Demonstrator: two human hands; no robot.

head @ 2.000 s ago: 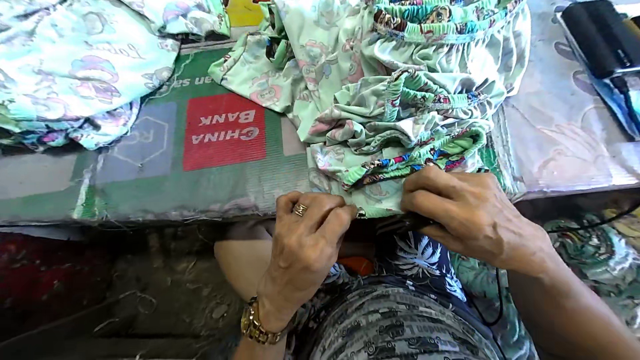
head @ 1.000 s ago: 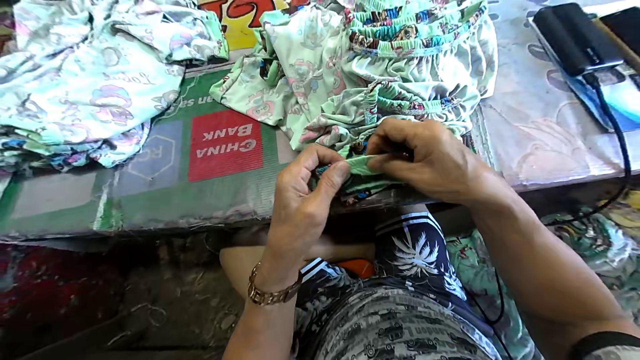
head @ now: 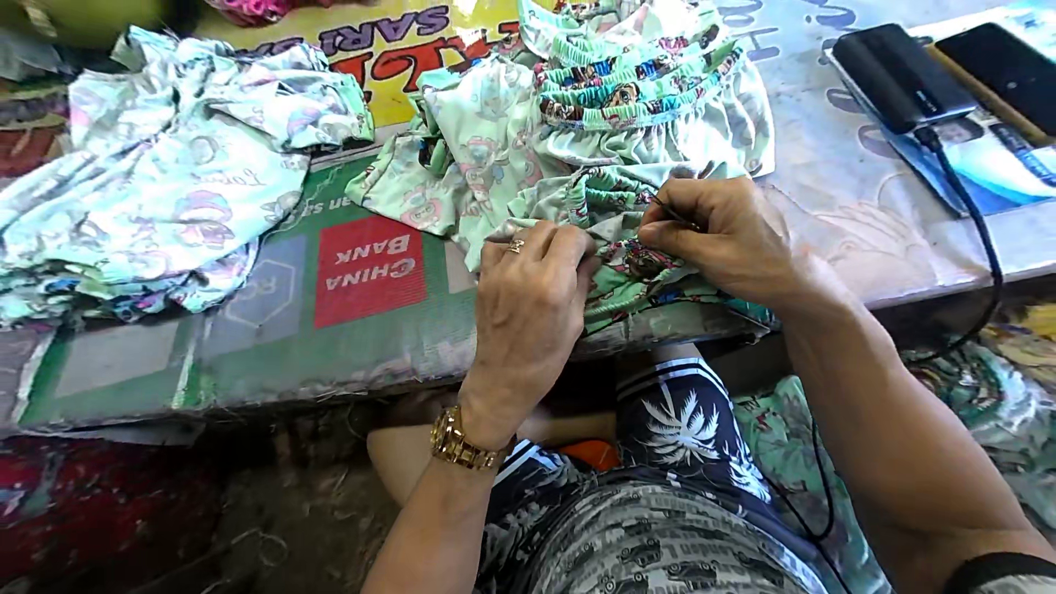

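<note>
A green printed garment (head: 615,301) with elastic-gathered edges lies bunched at the table's front edge. My left hand (head: 536,289), with a ring and a gold watch (head: 462,441), rests on its left part, fingers curled into the cloth. Just right of it, my right hand (head: 718,235) pinches a thin dark object (head: 678,216) between thumb and fingers over the fabric; its kind cannot be told. Behind both hands lie stacked green garments with gathered waistbands (head: 627,103). A pile of pale printed garments (head: 157,181) lies at the left.
The table (head: 396,346) is covered with printed banner sheets. At the right back lie a black power bank (head: 899,78) with a cable (head: 982,223) hanging over the edge, and a smartphone (head: 1006,74). More printed cloth (head: 982,396) lies below the table at the right.
My hands were close together pinching the cloth edge; now they are farther apart, the left laid on the fabric and the right holding a thin dark object.
</note>
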